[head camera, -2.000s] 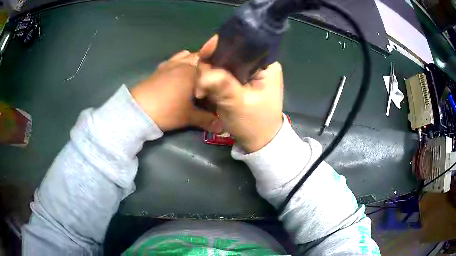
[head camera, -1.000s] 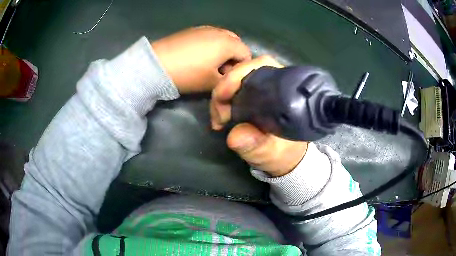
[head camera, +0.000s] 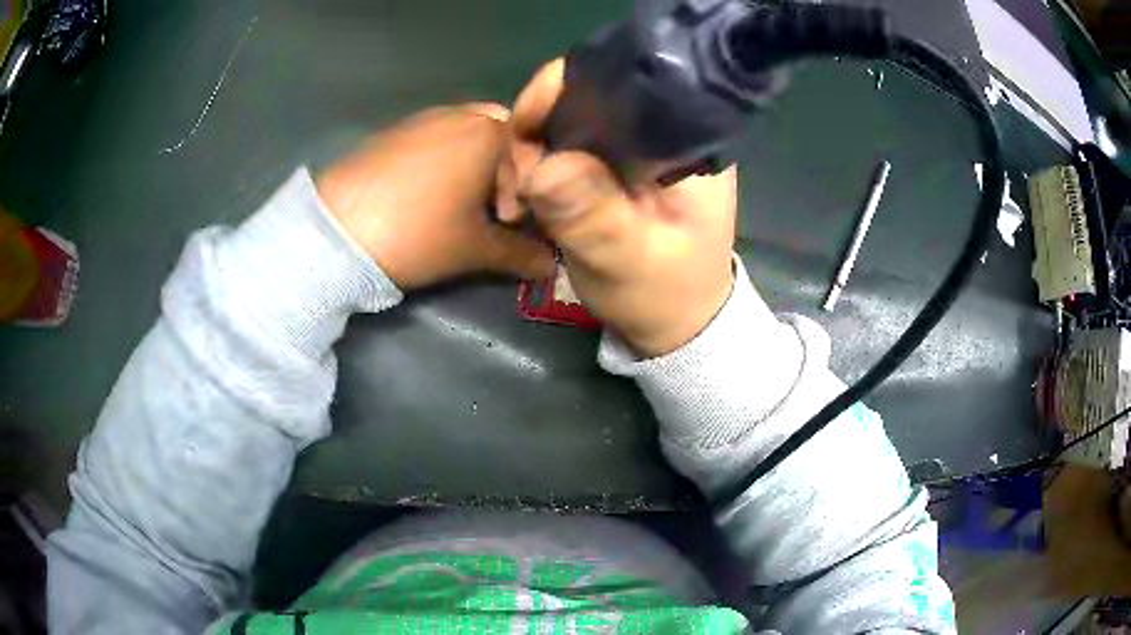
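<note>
My right hand (head camera: 639, 236) is shut around the thick black barrel of the corded electric screwdriver (head camera: 651, 93), its cord end up and to the right. The tool's tip is hidden by my hands. My left hand (head camera: 428, 199) lies against my right hand, fingers curled over a small red unit (head camera: 541, 304) on the green mat. Only the unit's near edge and a pale patch show below the hands.
The green mat (head camera: 409, 422) lies under my hands. A white stick tool (head camera: 858, 236) lies to the right. The black cable (head camera: 961, 279) loops over my right forearm. A beige box (head camera: 1063, 233) stands at the right edge, a red-labelled bottle (head camera: 52, 275) at the left.
The screwdriver's cord end has swung from pointing right to pointing up and right. The red unit's edge, hidden a second ago, shows again. The view has also shifted.
</note>
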